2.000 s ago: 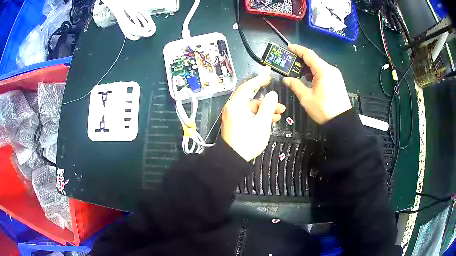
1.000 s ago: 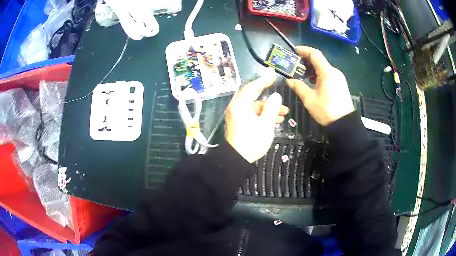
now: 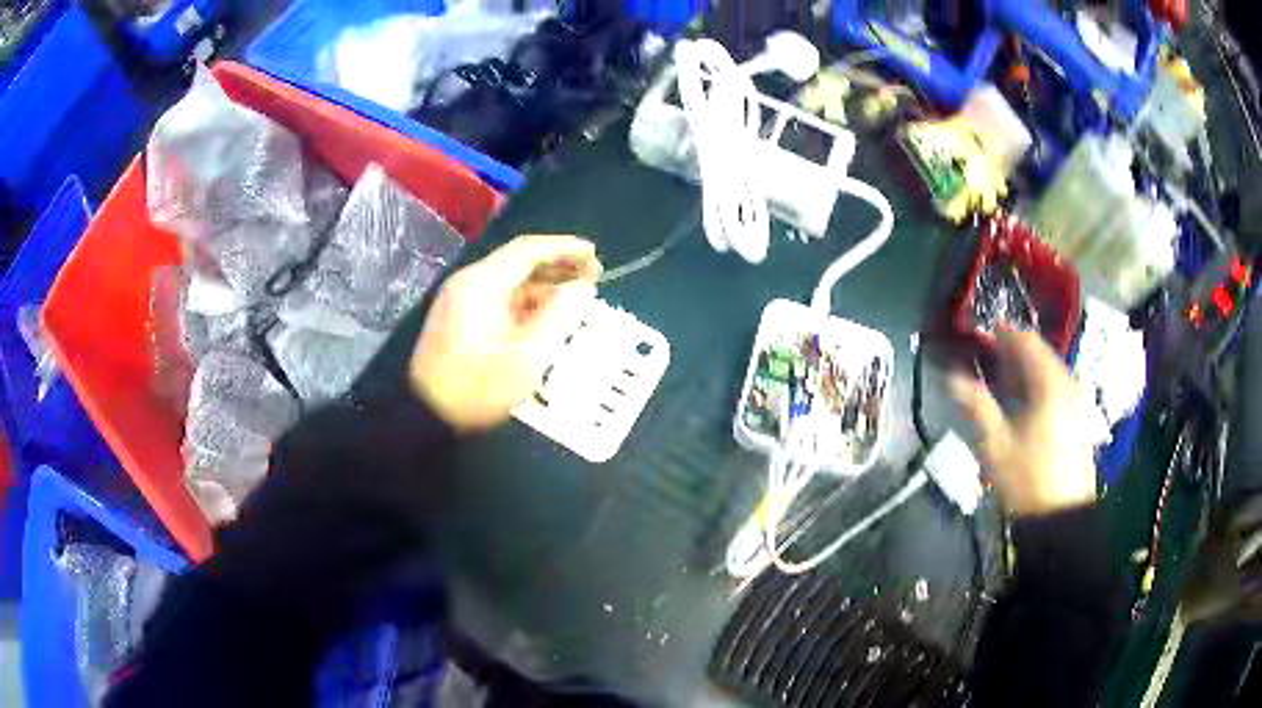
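Note:
The white top cover (image 3: 616,392) lies left of the open socket housing (image 3: 817,385), whose circuit board and wires face up. My left hand (image 3: 498,332) is at the cover's left edge, fingers curled on it and hiding that side. My right hand (image 3: 1031,429) is blurred, fingers apart, with its fingertips at the near edge of the red screw tray (image 3: 1048,271); nothing shows in it. A thin white cable (image 3: 865,533) is looped below the housing and ends in a white plug (image 3: 954,472) beside my right hand.
A white power strip (image 3: 806,194) with a coiled thick cord (image 3: 723,145) lies behind the housing. A red crate (image 3: 104,332) of bubble-wrap bags (image 3: 229,159) stands at left. White parts (image 3: 1111,362) are right of the tray. The black ribbed mat (image 3: 817,650) is at the near edge.
The view has turned left. My left hand has moved left to the cover. My right hand has let go of the USB tester and moved to the screw tray. The white plug now shows on the bench.

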